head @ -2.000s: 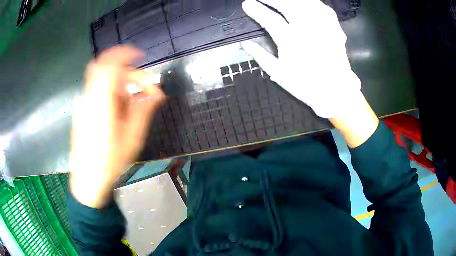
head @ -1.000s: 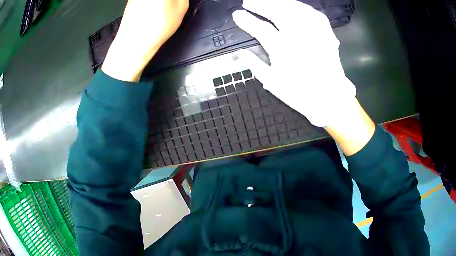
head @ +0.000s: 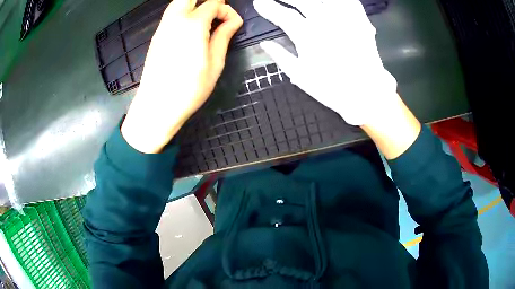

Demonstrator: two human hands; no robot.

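Note:
A long black moulded panel (head: 127, 48) lies across the bench, its middle partly hidden by my hands. My bare left hand (head: 197, 42) is over the panel, thumb and forefinger bent together near its front edge; whether a pad is between them cannot be told. My white-gloved right hand (head: 333, 62) lies over the panel's right part, fingers apart, thumb near its front edge. A dark sheet of small square pads (head: 265, 124) lies at the near bench edge, with a few squares outlined by pale gaps at its top; my left hand and sleeve cover its left part.
A dark green bench (head: 51, 124) extends left, with pale tape at its left end. A black piece (head: 33, 17) lies far left. A dark mass stands along the right. Below are a green mesh crate (head: 48, 242), a pale box (head: 183, 228) and a red stool (head: 463, 149).
My left hand moved from above the sheet up over the panel, then back slightly towards me, its fingers now in view. My right hand stays over the panel's right part.

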